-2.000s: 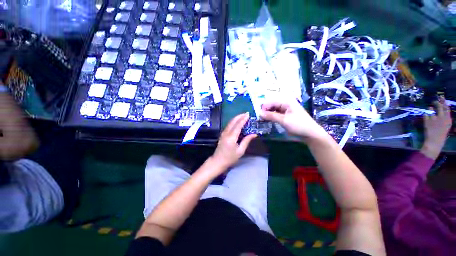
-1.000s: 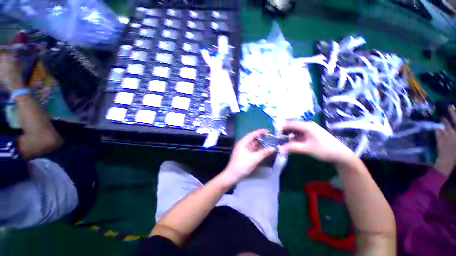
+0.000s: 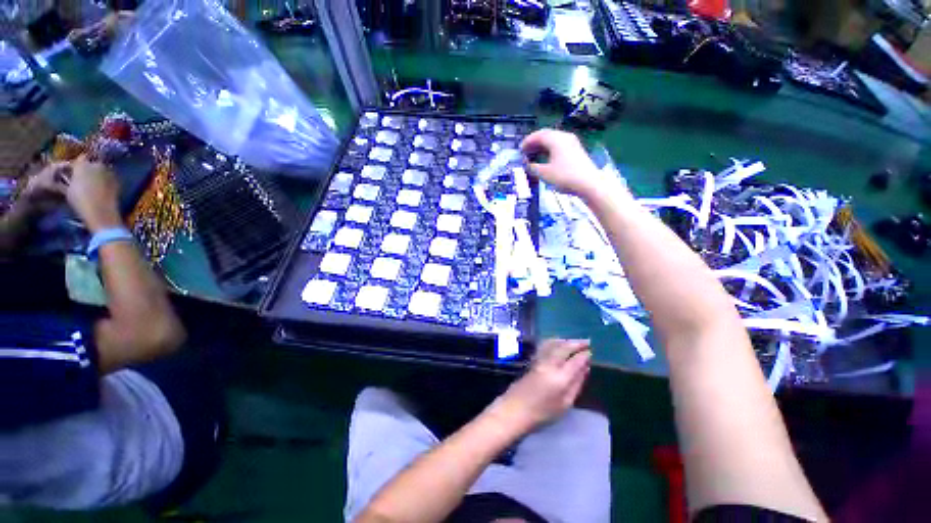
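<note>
My right hand [image 3: 557, 161] is over the back right corner of the left board tray [image 3: 398, 336], fingertips bent together beside a looped white ribbon cable [image 3: 488, 180]. A small dark thing shows at those fingertips; I cannot tell if it is a gripped board. My left hand [image 3: 559, 379] is at the bench's front edge, fingers curled together, and I cannot tell if it holds anything. Boards with bright silver squares [image 3: 379, 268] lie in rows in the tray. White cables [image 3: 519, 250] lie along its right side. The loose cable pile [image 3: 584, 255] is partly hidden by my right forearm.
The right tray [image 3: 863, 368] bears boards and tangled white cables. A large clear plastic bag [image 3: 219, 87] and orange wires [image 3: 161, 209] are at the left, near another person's arm [image 3: 131, 271]. A metal post [image 3: 347, 51] stands behind the left tray. Black assemblies [image 3: 587, 102] lie further back.
The view has tilted up and left. My hands, together on a board before, are apart; my right hand has moved forward to the left tray's back right corner. My left hand stays near the bench front.
</note>
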